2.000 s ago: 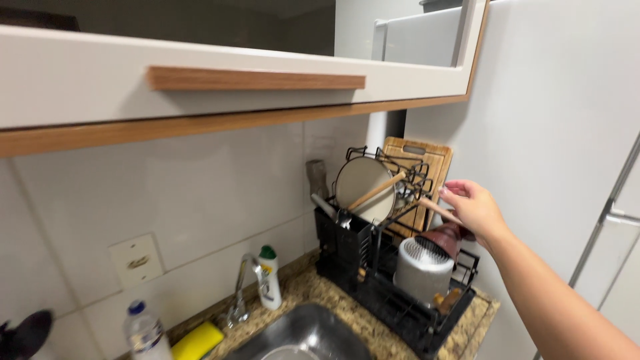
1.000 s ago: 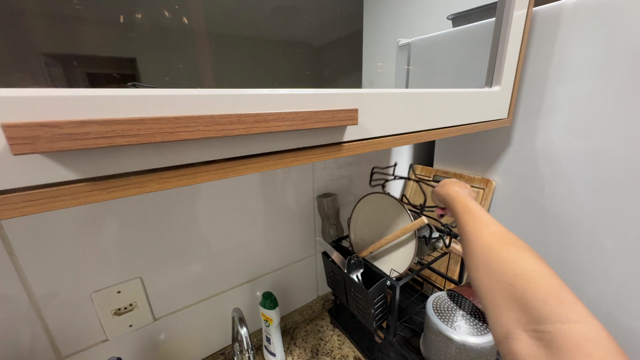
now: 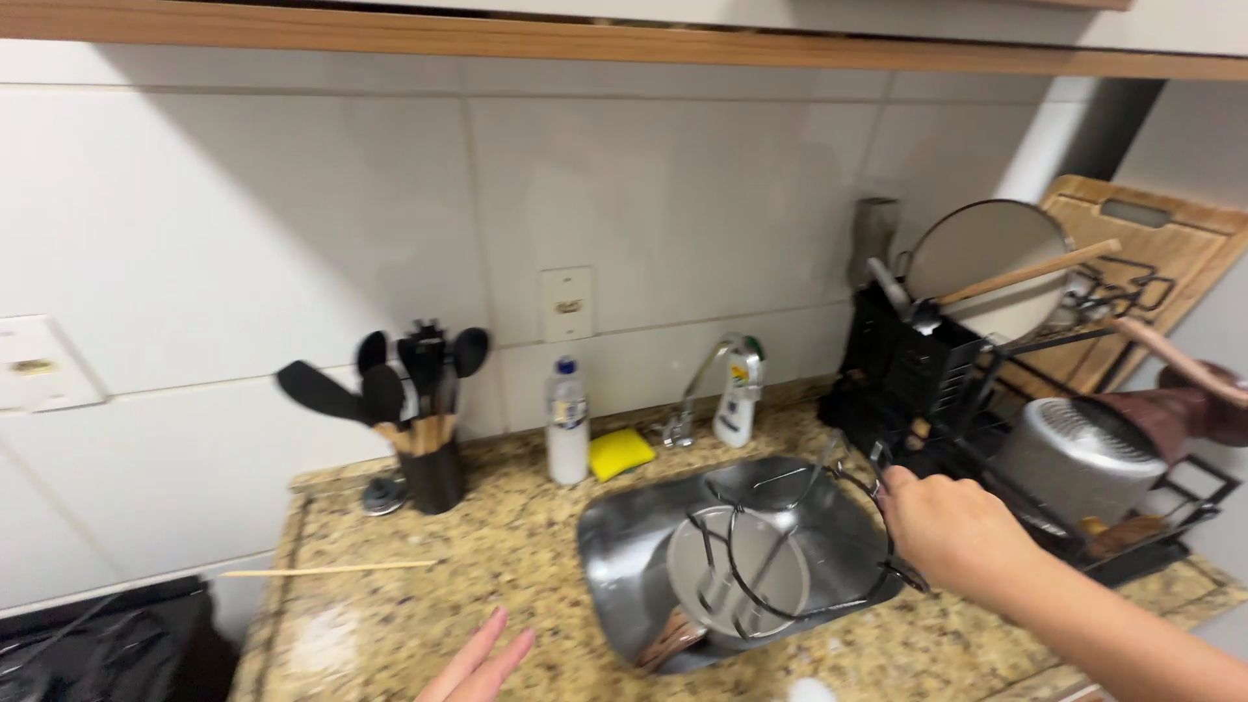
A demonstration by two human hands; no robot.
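Note:
My right hand (image 3: pixel 941 526) grips a black wire stove grate (image 3: pixel 746 575) by its right side and holds it over the stainless steel sink (image 3: pixel 609 556). Seen through the wires, a round pale dish (image 3: pixel 687 556) lies in the basin, with a brown handle (image 3: pixel 673 639) at its lower left. At the bottom edge, my left hand (image 3: pixel 485 663) shows only its fingers, spread above the granite counter and touching nothing visible. A thin wooden stick (image 3: pixel 331 568) lies on the counter to its left.
The black dish rack (image 3: pixel 994 390) at the right holds a lidded-looking pan, a metal pot (image 3: pixel 1082 463) and utensils. Behind the sink stand a faucet (image 3: pixel 687 400), bottles and a yellow sponge (image 3: pixel 621 453). A black utensil holder (image 3: pixel 432 478) is at left; a cabinet (image 3: pixel 624 44) hangs overhead.
My right hand has brought the wire grate from the dish rack leftward and down to above the sink. My left hand has come into view. The view has swung left and down.

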